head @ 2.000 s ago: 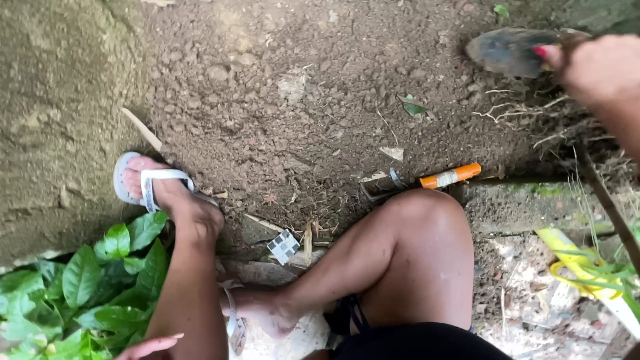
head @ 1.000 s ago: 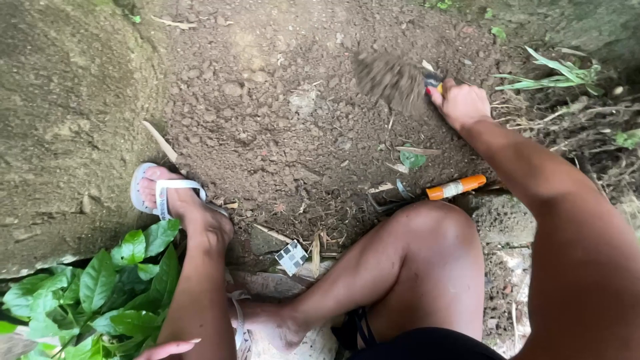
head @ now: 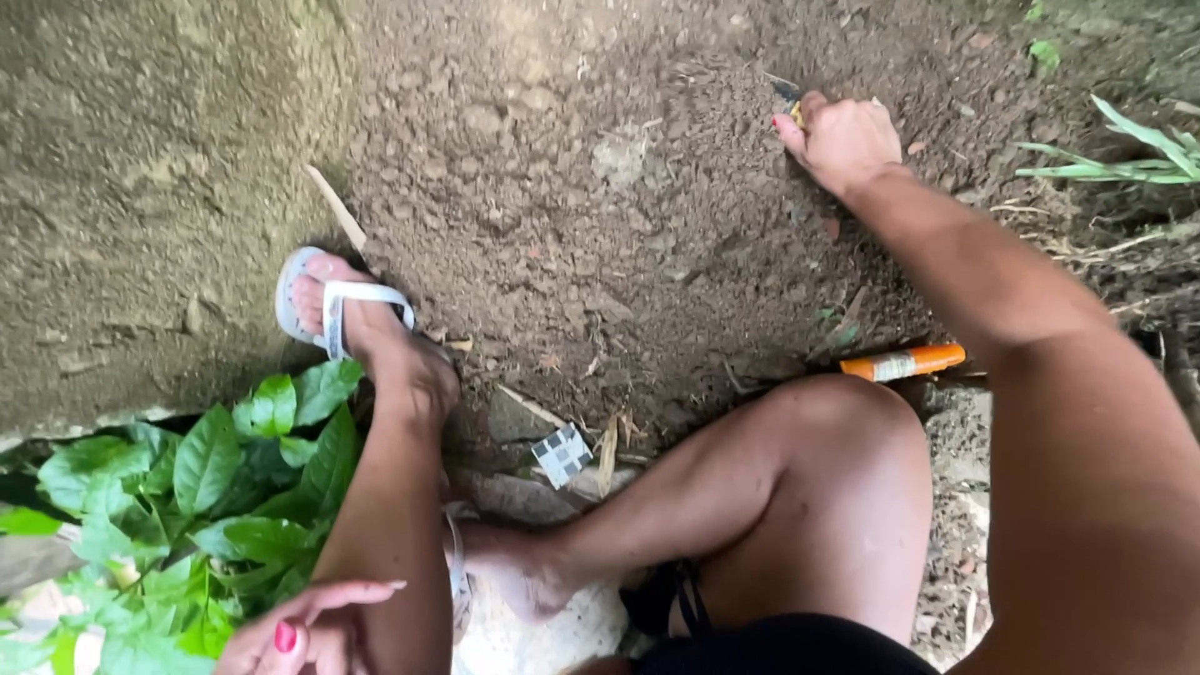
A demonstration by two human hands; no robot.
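My right hand [head: 844, 136], at the upper right, is closed around the yellow and black handle of a hand trowel [head: 793, 105]; its blade is hard to make out against the brown soil [head: 562, 206]. At the bottom left, my left hand [head: 314, 628] is beside my shin with its fingers apart and nothing seen in it. An orange tool handle [head: 902, 363] with a pale label lies on the ground just beyond my bent knee, its metal end partly hidden.
A rough wall or rock face [head: 169, 187] borders the soil on the left. Green leaves [head: 211, 459] crowd the lower left near my flip-flop [head: 305, 295]. A black-and-white checkered piece [head: 562, 456] lies between my legs. Grass blades [head: 1125, 164] and roots are at the right.
My right hand has come in from the far upper right with the trowel and now works over the soil further left. More of my left hand shows at the bottom.
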